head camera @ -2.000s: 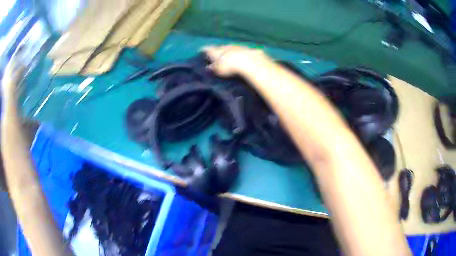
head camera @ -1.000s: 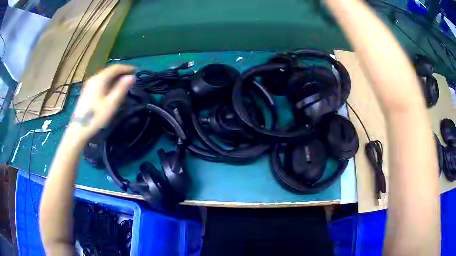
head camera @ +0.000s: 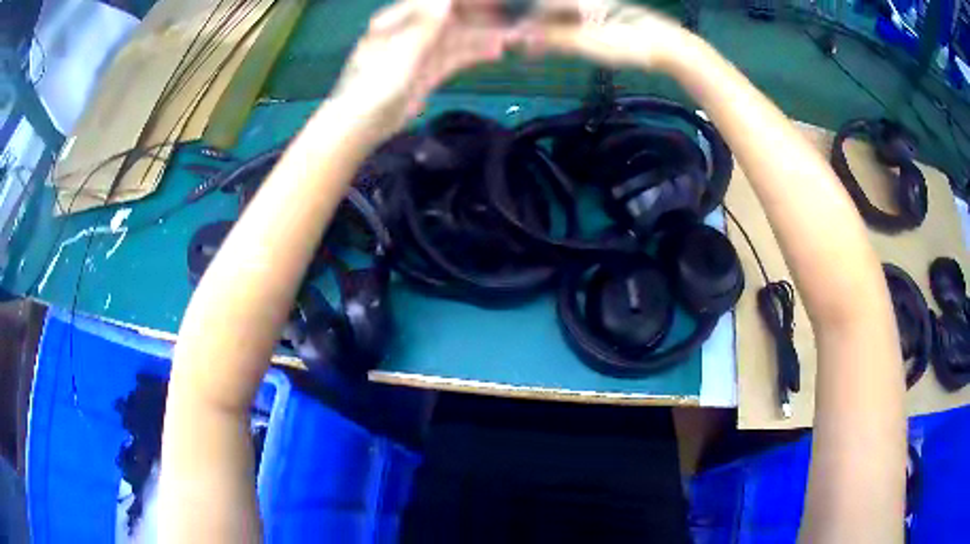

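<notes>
My left hand point(head camera: 420, 48) and my right hand point(head camera: 612, 32) come together at the top edge, above the far side of the bench. Both are blurred. A small dark shape shows between their fingers; I cannot tell what it is or whether either hand grips it. Black headphones point(head camera: 638, 303) lie in a tangled heap on the green bench below them, with bands and round cups overlapping. My left forearm hides part of the heap's left side. A bundled black cable point(head camera: 782, 335) lies on the cardboard sheet point(head camera: 761, 383) at the right.
More headphones point(head camera: 904, 197) lie on the cardboard at the right, partly behind my right forearm. Stacked brown cardboard point(head camera: 138, 101) with thin cables is at the far left. A left blue bin point(head camera: 80, 404) holds black cables; another blue bin point(head camera: 745, 499) is at the lower right.
My left hand has moved up and right from the heap's left side. My right hand has come back into view from beyond the top edge, and the hands now meet. The view has shifted slightly.
</notes>
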